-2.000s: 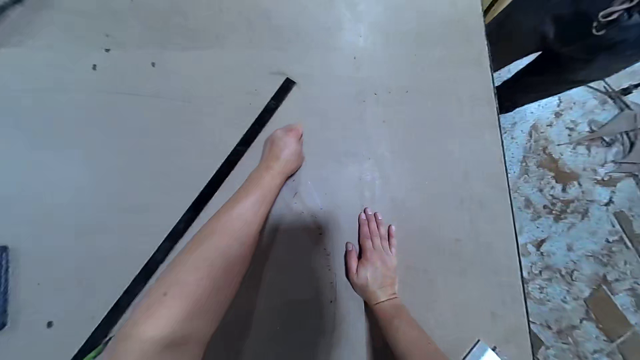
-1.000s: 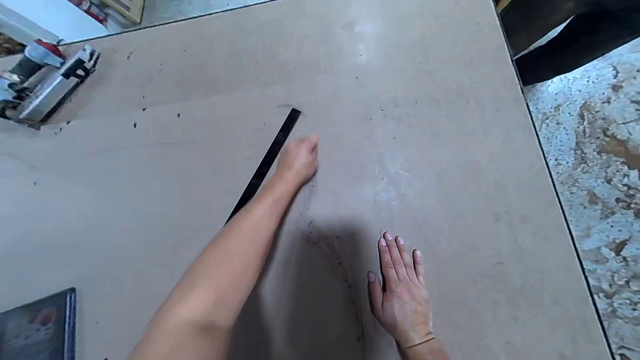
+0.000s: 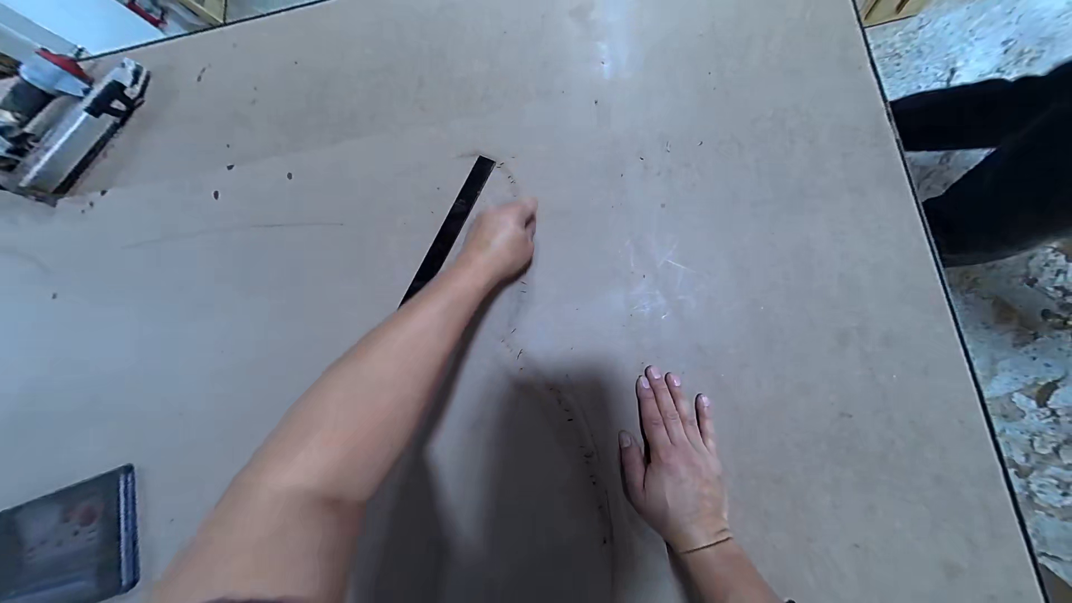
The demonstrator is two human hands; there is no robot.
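My left hand point(image 3: 502, 239), curled into a fist, rests on the pale board surface point(image 3: 779, 335) just right of a narrow black strip point(image 3: 452, 218). Nothing shows in its fingers, though their inner side is hidden. My left forearm covers the strip's lower part. My right hand point(image 3: 677, 465) lies flat, palm down and fingers apart, nearer me and to the right. A curved trail of small dark specks point(image 3: 593, 469) runs between the hands, partly in shadow.
At the upper left stands a power tool with a metal base plate point(image 3: 75, 138). A flat dark case with a blue edge point(image 3: 71, 536) lies lower left. Past the board's right edge show a person's dark-clothed legs point(image 3: 1005, 167) and a littered floor point(image 3: 1038, 469).
My left fist has shifted slightly toward the upper end of the black strip and away from its side. My right hand stays flat on the board. The view has swung, bringing in the power tool.
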